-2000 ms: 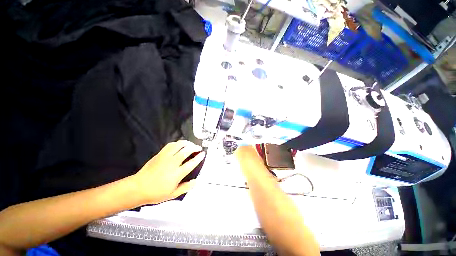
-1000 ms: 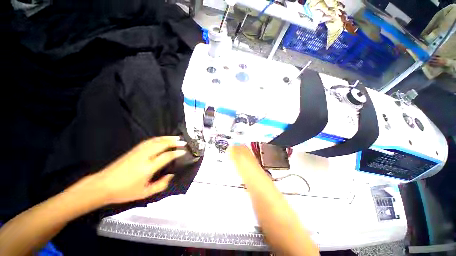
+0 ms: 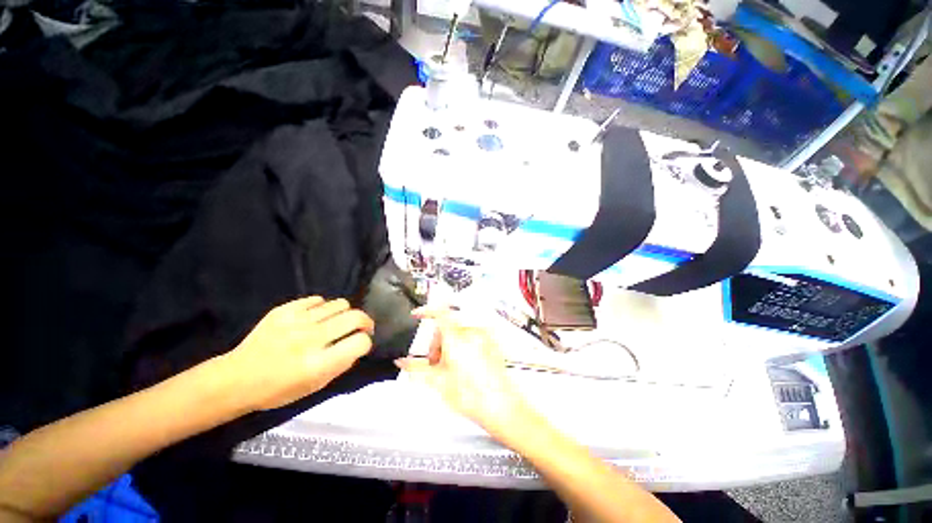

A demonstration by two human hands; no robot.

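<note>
The black garment (image 3: 255,225) is heaped left of the sewing machine (image 3: 511,184), and its edge reaches the presser foot and needle (image 3: 421,276). My left hand (image 3: 307,352) lies on the cloth left of the needle, fingers bent together and gripping the fabric. My right hand (image 3: 465,368) is on the white bed just in front of the needle. Its fingers point left to the cloth's edge, with thumb and forefinger apart and nothing visible between them. The exact contact of its fingertips is overexposed.
A brown block-like item (image 3: 565,300) with a red ring lies under the machine arm. Dark thread snips (image 3: 540,329) and a thin cord (image 3: 618,349) are beside it. A ruler scale (image 3: 388,456) runs along the front edge. Blue crates (image 3: 654,82) stand behind.
My right hand has drawn back from under the machine arm to the cloth's edge, uncovering the snips. My left hand has moved slightly down, away from the needle, its fingers closing together.
</note>
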